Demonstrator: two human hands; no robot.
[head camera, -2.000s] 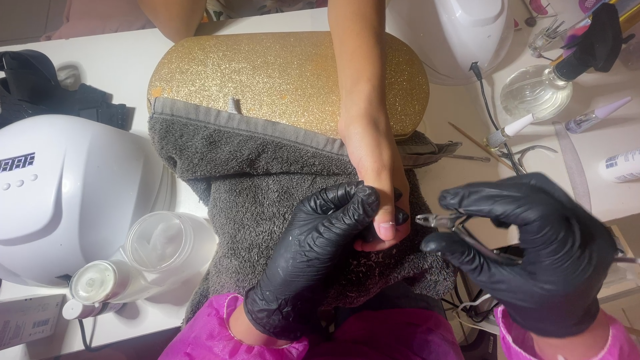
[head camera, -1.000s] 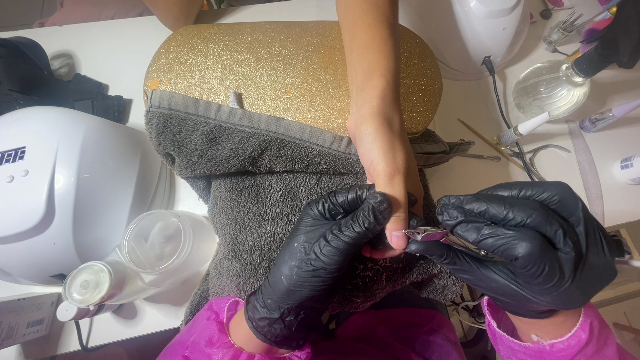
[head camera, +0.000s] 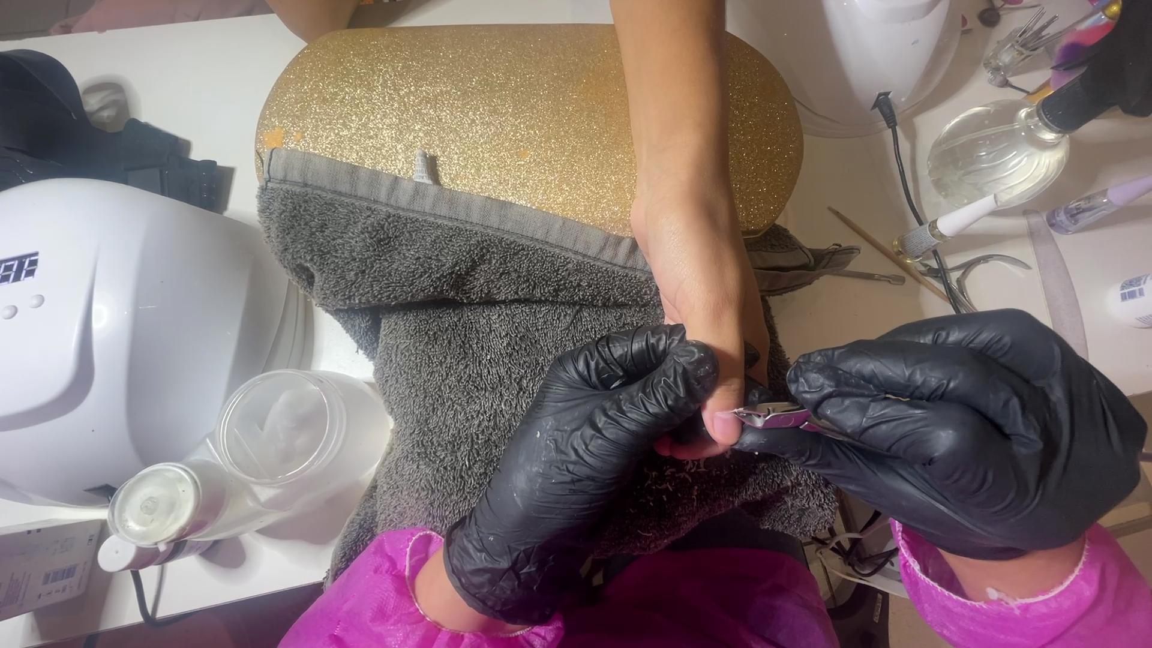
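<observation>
My left hand, in a black glove, grips the thumb of another person's hand. That person's forearm crosses a gold glitter armrest, and the hand is above a dark grey towel. My right hand, also gloved in black, is closed around metal cuticle nippers. The tip of the nippers is at the side of the thumbnail. Some fingers of the held hand are hidden behind the thumb and my gloves. Small pale bits lie on the towel below.
At the left are a white nail lamp, a clear jar and a pump bottle. To the right are a glass bottle of clear liquid, a thin wooden stick, a brush, a black cable and another white device.
My right hand has brought the nippers leftward to the thumbnail; two seconds ago they were apart from it. My left hand keeps its grip on the thumb.
</observation>
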